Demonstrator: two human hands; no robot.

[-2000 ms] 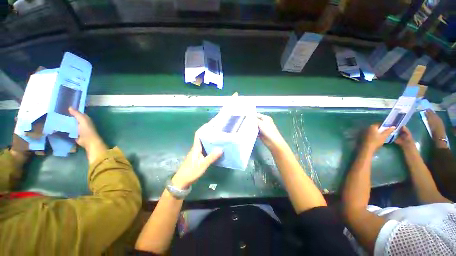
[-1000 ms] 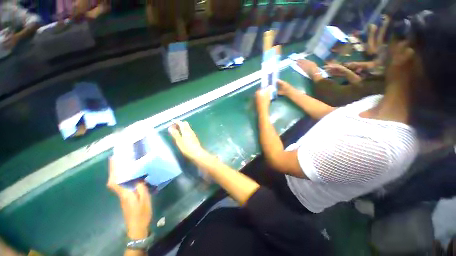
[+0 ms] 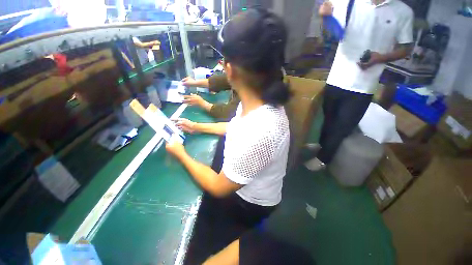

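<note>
A white and light-blue folding carton [image 3: 67,254] with a brown flap shows at the bottom left corner, cut off by the picture's lower edge. Whether a hand holds it cannot be seen. My left hand is out of the picture. Of my right arm only a bit of bare forearm and a dark sleeve show at the bottom middle; my right hand is below the edge.
A seated person in a white mesh top holds a carton [image 3: 164,124] over the white rail [image 3: 116,187]. More cartons lie on the belt [image 3: 98,171]. A person in a white polo stands beyond. Brown shipping cartons [image 3: 429,207] and a grey bin [image 3: 357,158] stand right.
The view has swung far to the right. My hands and the carton, earlier at the centre over the worktop, have left the view, apart from a carton part at the bottom left.
</note>
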